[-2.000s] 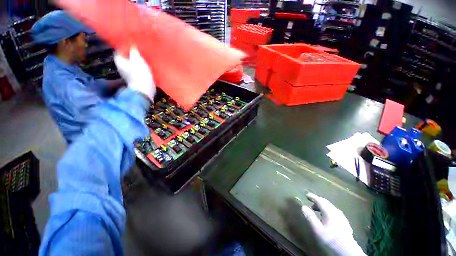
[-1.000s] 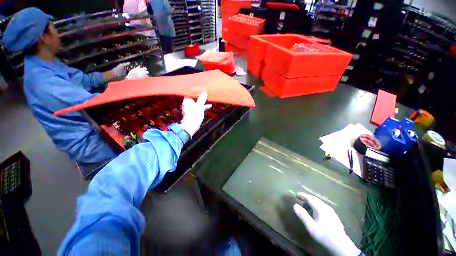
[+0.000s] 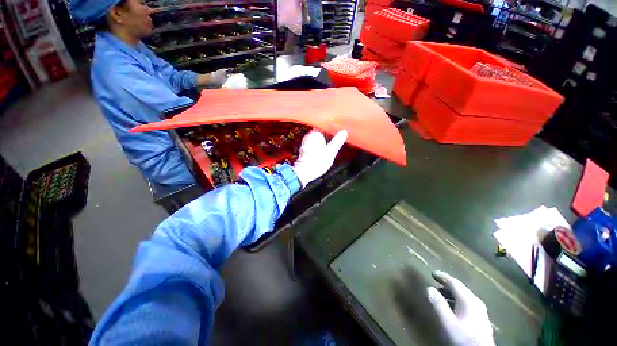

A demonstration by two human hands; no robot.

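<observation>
My left hand (image 3: 316, 157), in a white glove, is at the near right part of a red-orange liner sheet (image 3: 277, 108). The thumb and fingers are at the sheet's near edge. The sheet is bowed and lies over a black tray (image 3: 274, 236) with rows of circuit boards (image 3: 233, 152) on red-orange lining. The boards under the sheet's far part are hidden. My right hand (image 3: 463, 314), also gloved, is over a greyish work mat (image 3: 379, 260) with fingers apart and nothing seen in it. Its wrist is cut off by the lower edge.
A person in blue (image 3: 132, 101) stands beyond the tray at the left. Red-orange crates (image 3: 473, 111) are stacked at the back right. Papers (image 3: 531, 233), a tape roll (image 3: 561, 241), a calculator (image 3: 567, 284) and a blue holder (image 3: 601, 236) are at the right. Filled black trays (image 3: 61, 182) are at the far left.
The liner sheet has come down from the raised position over the tray, and my left hand has moved right with it. The view has turned left. My right hand stays over the mat.
</observation>
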